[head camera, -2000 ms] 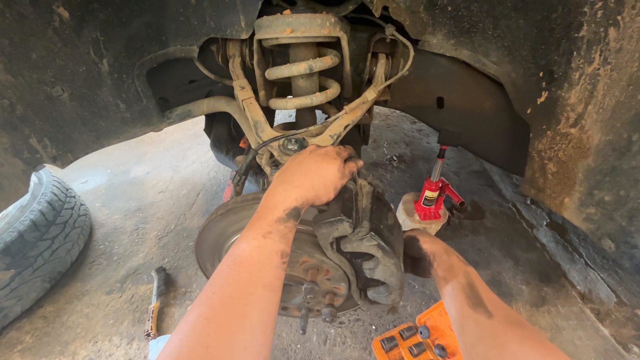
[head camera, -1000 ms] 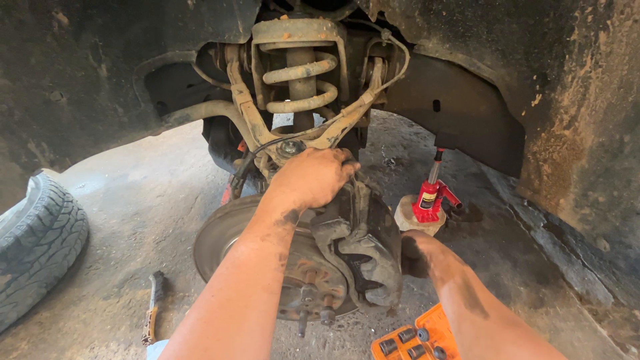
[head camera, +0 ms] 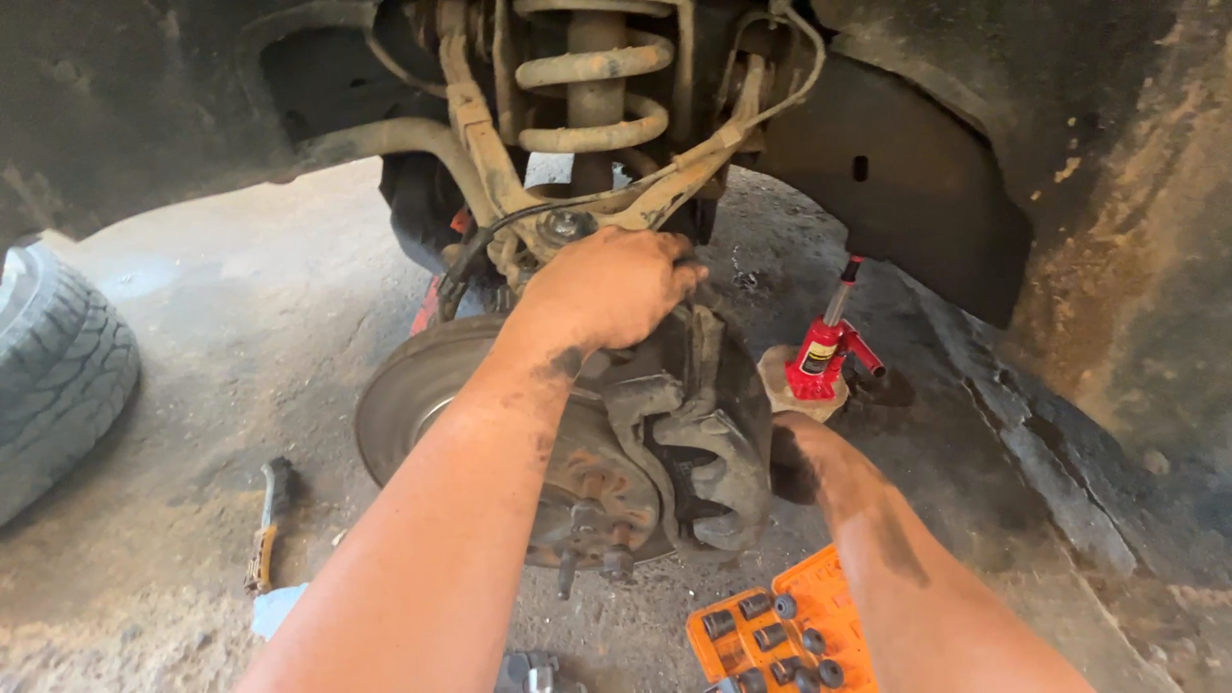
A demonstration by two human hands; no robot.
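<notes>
My left hand (head camera: 616,284), fingers curled, is at the top of the wheel hub just below the upper control arm (head camera: 481,144); whether it grips anything is hidden. My right hand (head camera: 794,467) reaches behind the brake caliper (head camera: 717,472) on its right side, its fingers out of sight. The brake disc (head camera: 423,375) shows on both sides of my left forearm, with wheel studs low on its hub. Above my left hand rises the coil spring (head camera: 597,67) around its shock absorber. A thin cable passes across the control arm near my left hand.
A red bottle jack (head camera: 818,361) stands on a pale round block right of the caliper. An orange socket case (head camera: 707,650) lies open on the ground at the bottom. At left are a tire (head camera: 67,375) and a wire brush (head camera: 265,529). The fender edge arches overhead.
</notes>
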